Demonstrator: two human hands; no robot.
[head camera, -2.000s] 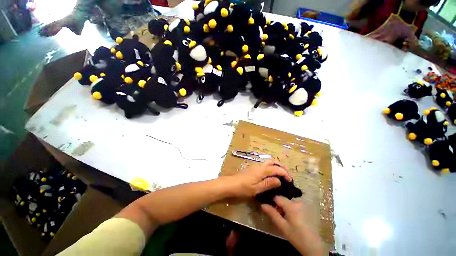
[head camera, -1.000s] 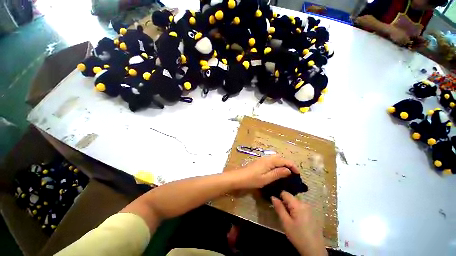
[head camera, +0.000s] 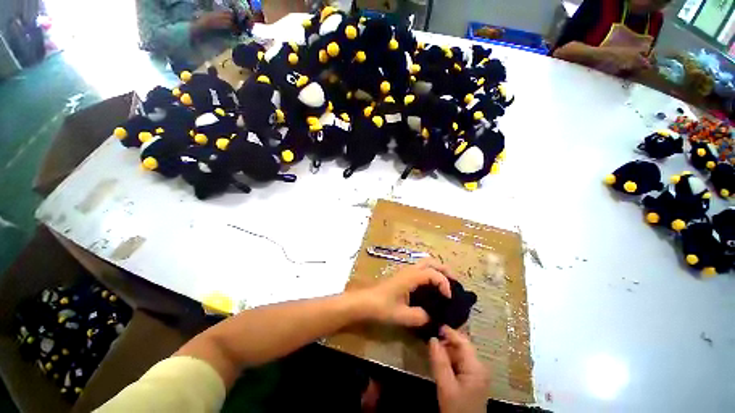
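Observation:
A black plush toy (head camera: 451, 309) is in my hands just above the cardboard work board (head camera: 496, 355). My left hand (head camera: 403, 297) holds its left side, with thumb and fingers spread around it. My right hand (head camera: 458, 363) is at the toy's lower edge, thumb and finger pinched together there. A needle or thread at the fingertips is too small to tell. Silver thread snips (head camera: 395, 254) lie on the upper left of the board.
A large pile of plush penguins (head camera: 346, 97) covers the far side. More penguins (head camera: 685, 202) lie at the right edge. A carton with penguins (head camera: 68, 335) is at lower left. A blue tray (head camera: 506, 35) and two people (head camera: 612, 48) (head camera: 189, 32) are beyond the table.
My right hand has moved down and left to the toy's lower edge. My left fingers have opened wider around the toy, showing more of it. The view has shifted slightly.

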